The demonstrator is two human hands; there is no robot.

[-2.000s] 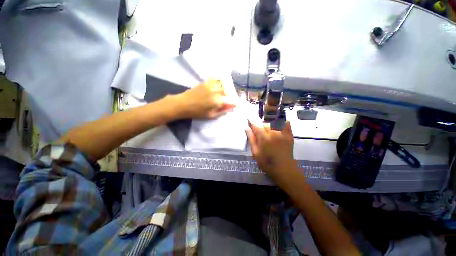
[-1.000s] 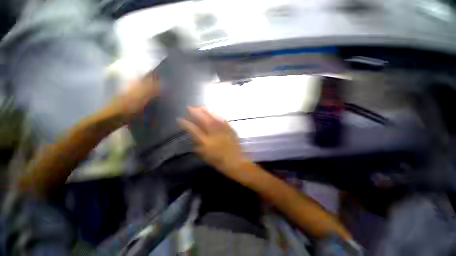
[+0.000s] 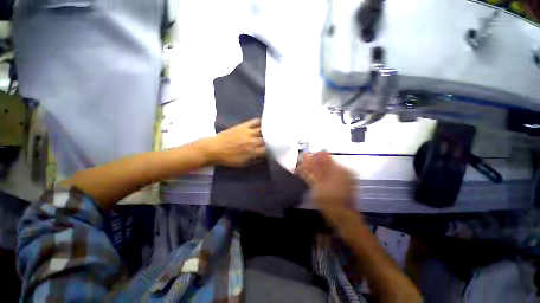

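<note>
A dark grey fabric piece (image 3: 240, 103) with a notched upper edge lies left of the sewing machine (image 3: 426, 59), its lower part over the front table edge. A light grey fabric panel (image 3: 283, 112), near white under the lamp, lies along its right side. My left hand (image 3: 240, 144) presses on the dark piece with fingertips at the border between the two. My right hand (image 3: 328, 177) is blurred, at the lower right corner of the fabric, beside a small shiny part (image 3: 303, 145); its grip is unclear. The presser foot (image 3: 357, 131) is right of the fabric.
A large light grey panel (image 3: 95, 77) hangs over the left of the table. A smartphone (image 3: 445, 165) and a black strap (image 3: 485, 168) lie at the right. A ruled strip (image 3: 379, 195) runs along the front edge. Yellow thread cones (image 3: 514, 7) show at the top right.
The fabric has moved left, away from the presser foot, and its dark side now shows broadly. My left hand has shifted right since the blurred frame. My right hand has moved to the fabric's lower corner.
</note>
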